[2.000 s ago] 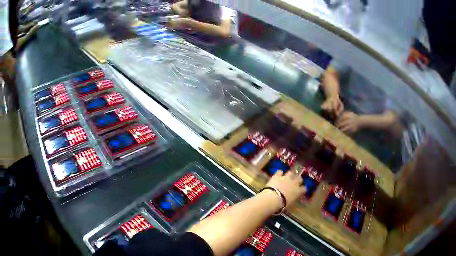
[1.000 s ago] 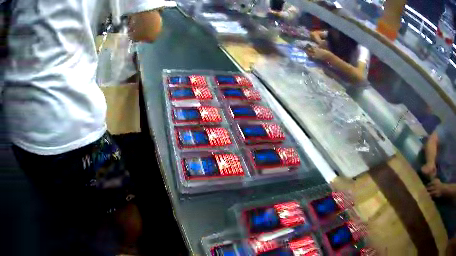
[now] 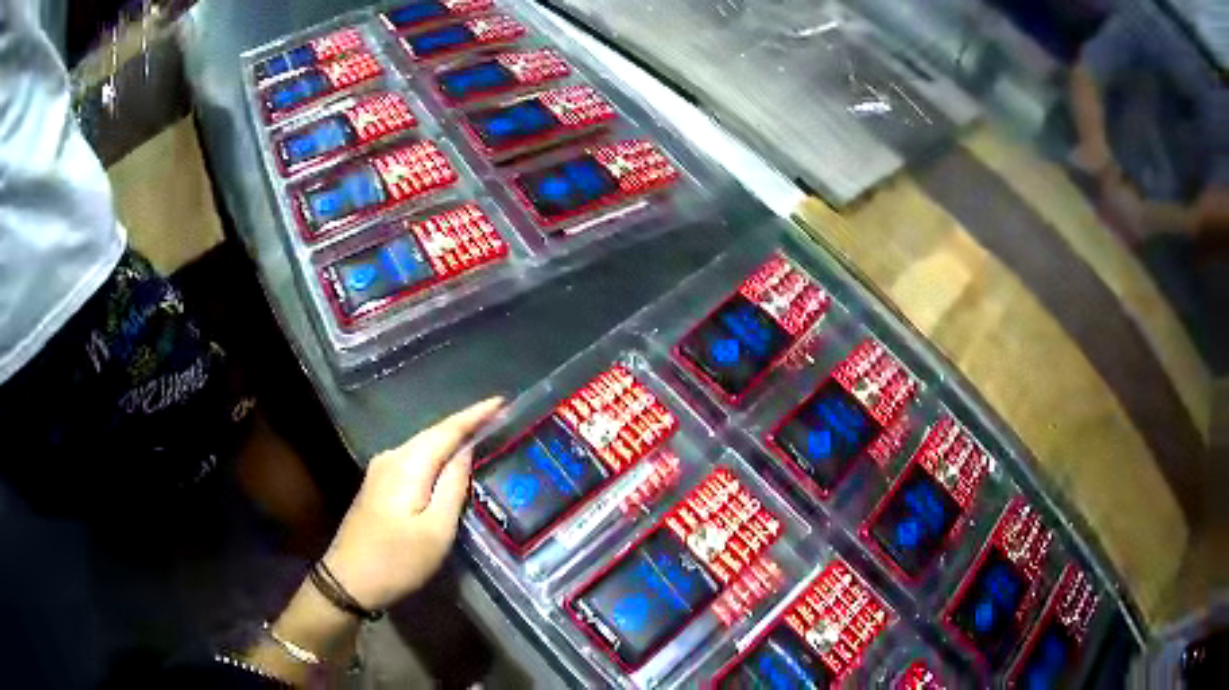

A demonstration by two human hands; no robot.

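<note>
A clear tray (image 3: 694,438) with red keypad phones in two rows lies in the foreground, cut off by the bottom edge. Red keys of other phones show through beneath it, so it looks stacked on another tray. One phone (image 3: 539,479) sits at its near left corner, screen up. My left hand (image 3: 404,506), bare with dark bands at the wrist, holds the tray's left edge by this phone, fingers and thumb at the rim. My right hand is not in view.
Another clear tray (image 3: 357,357) of red phones lies farther up the dark green mat (image 3: 539,303). A grey board (image 3: 836,121) and plywood board (image 3: 917,270) lie beyond the white strip. A person in white (image 3: 47,202) stands left; another, blurred, is at upper right.
The phone tray that was on the plywood two seconds ago now lies over the foreground tray on the mat. My left hand has come back from the plywood to the left rim. The view has shifted.
</note>
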